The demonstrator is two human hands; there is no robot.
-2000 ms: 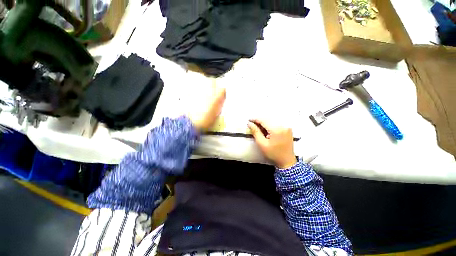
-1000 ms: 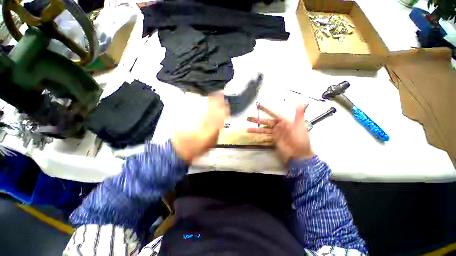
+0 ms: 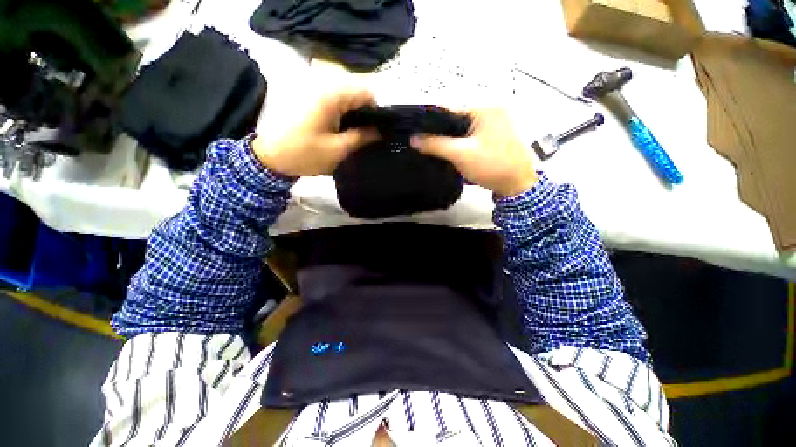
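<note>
A black sewn fabric piece (image 3: 399, 182) with rounded lower corners is held up over the table's front edge, its upper part folded or bunched. My left hand (image 3: 319, 135) grips its upper left side. My right hand (image 3: 484, 150) grips its upper right side, thumb on the front face. A few tiny pale marks show at its middle; I cannot tell if they are a metal fastener. The punch (image 3: 569, 136) lies on the table to the right of my right hand.
The blue-handled hammer (image 3: 644, 138) and a thin awl (image 3: 550, 84) lie at right. A cardboard box (image 3: 633, 33) and brown cardboard sheet (image 3: 749, 131) are beyond. A black stack (image 3: 194, 98) and dark green press (image 3: 65, 65) stand at left; loose black pieces (image 3: 345, 26) lie at the back.
The blurred dark piece near my left hand is now held still by both hands, close in front of me. My spread right hand has closed on it. The view has tilted downward.
</note>
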